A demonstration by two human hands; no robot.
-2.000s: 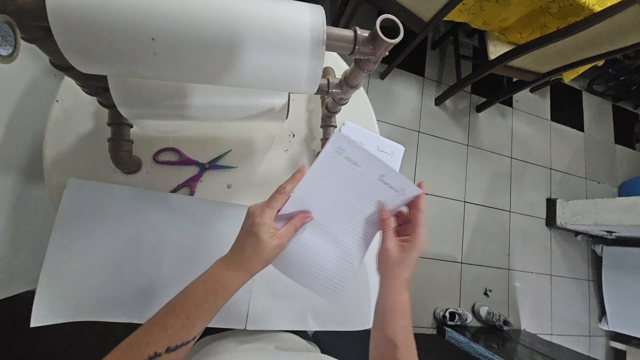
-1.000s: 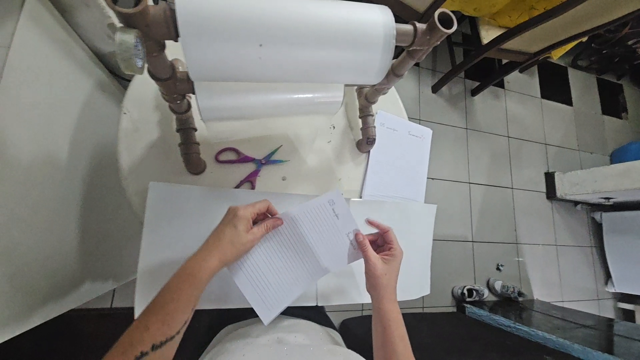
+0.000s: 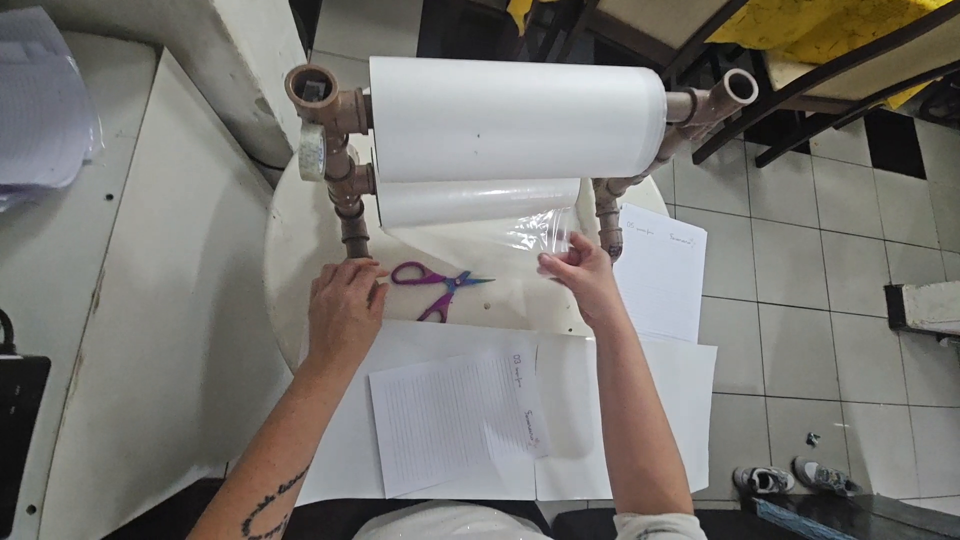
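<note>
My right hand (image 3: 579, 271) pinches the loose edge of clear plastic film (image 3: 536, 229), drawn from the lower roll (image 3: 480, 201) on a brown pipe stand (image 3: 351, 217). Above it is a thick roll of white paper (image 3: 517, 120). My left hand (image 3: 346, 306) rests at the foot of the stand's left leg, fingers bent, holding nothing that shows. Purple scissors (image 3: 442, 285) lie with blades apart between my hands. Below them, a lined paper sheet with handwriting (image 3: 450, 427) lies on large white sheets (image 3: 637, 420). More written sheets (image 3: 660, 277) lie beside the right leg.
A roll of tape (image 3: 312, 152) hangs on the stand's left side. The round white table (image 3: 289, 247) carries the stand. Plastic-wrapped papers (image 3: 37, 112) lie on a white surface at left. Chairs (image 3: 795, 82) stand at upper right, and shoes (image 3: 763, 480) are on the tiled floor.
The lined paper that both hands held lies on the white sheets, let go. Both hands have moved up toward the stand, and the right has taken hold of the film. The view has shifted.
</note>
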